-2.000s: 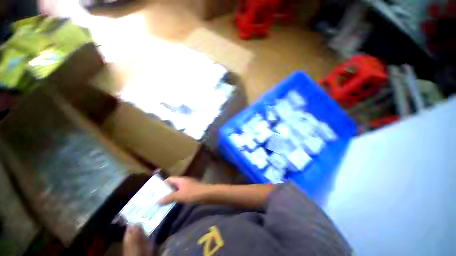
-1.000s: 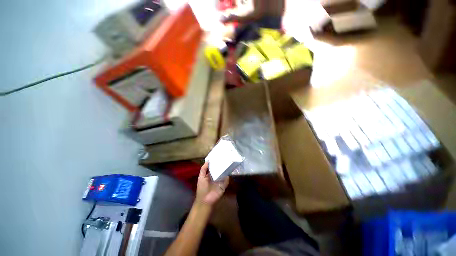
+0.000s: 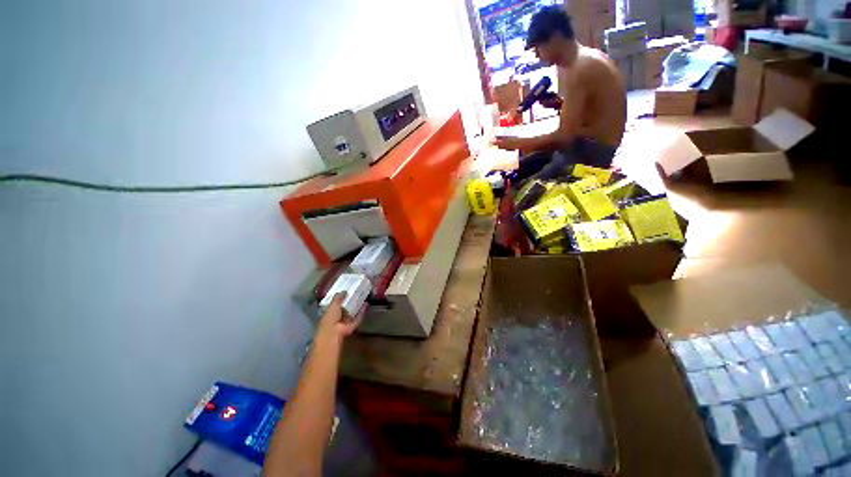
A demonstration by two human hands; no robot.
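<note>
My left hand [image 3: 341,321] reaches forward to the mouth of the shrink tunnel [image 3: 429,186], an orange hood over a pale grey body. Its fingers are on a small white product box [image 3: 348,293] at the near end of the tunnel conveyor. A second white box [image 3: 374,256] sits just beyond it, at the dark opening under a pale flap. My right hand is not in view.
The blue sealer control box [image 3: 235,418] is at the lower left. A long carton of shrink bags [image 3: 537,387] stands right of the wooden bench [image 3: 453,317]. Yellow packages [image 3: 597,219], a large carton of white boxes [image 3: 774,373] and a seated person [image 3: 588,98] are to the right.
The view has swung back from the blue crate to the tunnel. My left hand has carried the white box forward from above the carton's near end to the conveyor. My right hand has left the picture.
</note>
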